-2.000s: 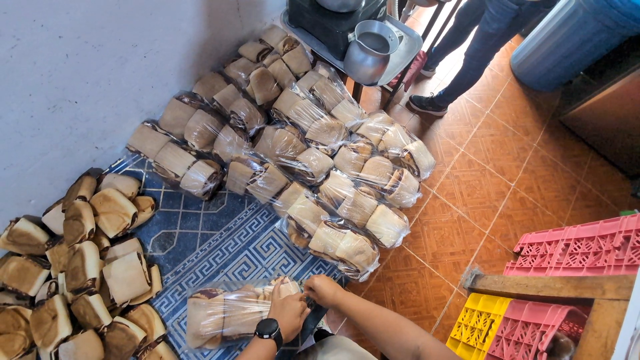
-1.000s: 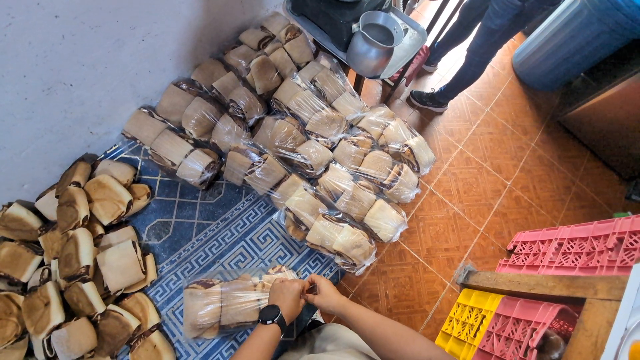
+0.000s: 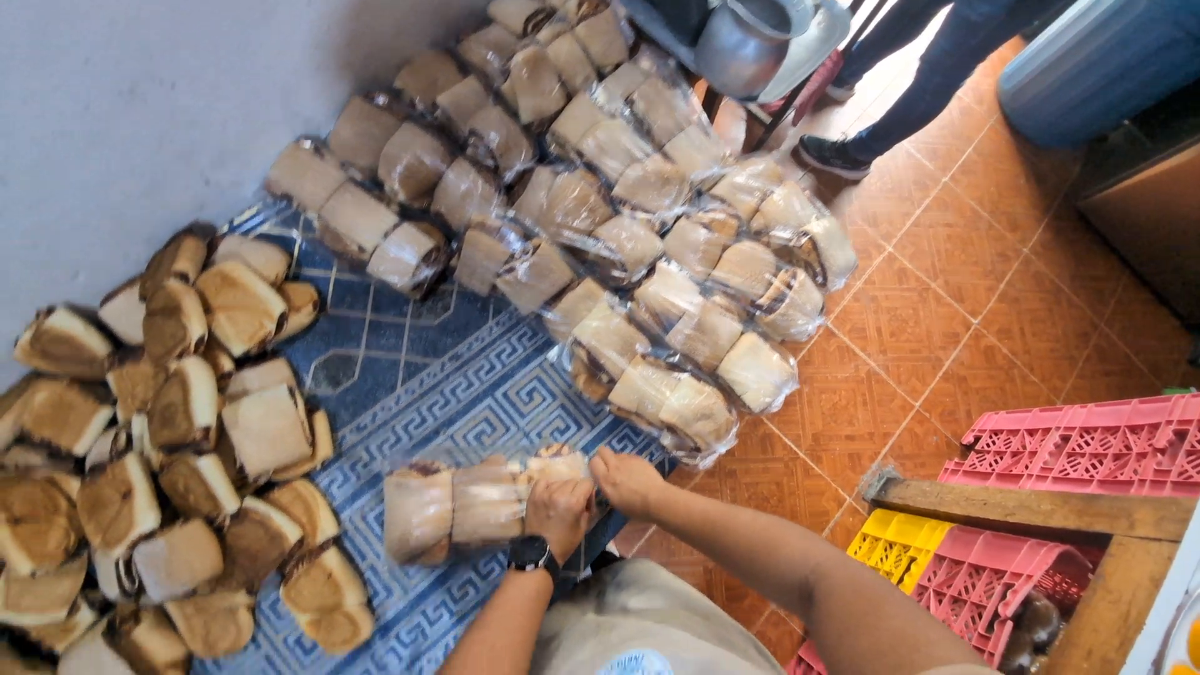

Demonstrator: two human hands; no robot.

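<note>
A clear plastic bag of bread pieces with dark filling [image 3: 454, 511] lies on the blue patterned table covering [image 3: 394, 427] near my body. My left hand [image 3: 561, 511], below a black wristwatch, is closed around the bag's right end. Just to its right, my right hand [image 3: 626, 480] pinches the bag's gathered plastic; its fingertips are partly hidden. Loose bread pieces with dark filling [image 3: 187, 403] are heaped on the left of the covering. Many filled clear bags of the same bread [image 3: 647, 244] lie side by side beyond my hands.
A metal jug [image 3: 745, 47] stands past the bags. A person's legs in dark trousers [image 3: 923, 80] are at the upper right, near a blue barrel [image 3: 1102, 66]. Pink crates [image 3: 1087, 445], a yellow crate [image 3: 898, 548] and a wooden frame [image 3: 1031, 506] stand at right on the tiled floor.
My right hand was slightly apart from the left earlier and is still close beside it at the bag's end. The person's legs at the upper right have shifted a little.
</note>
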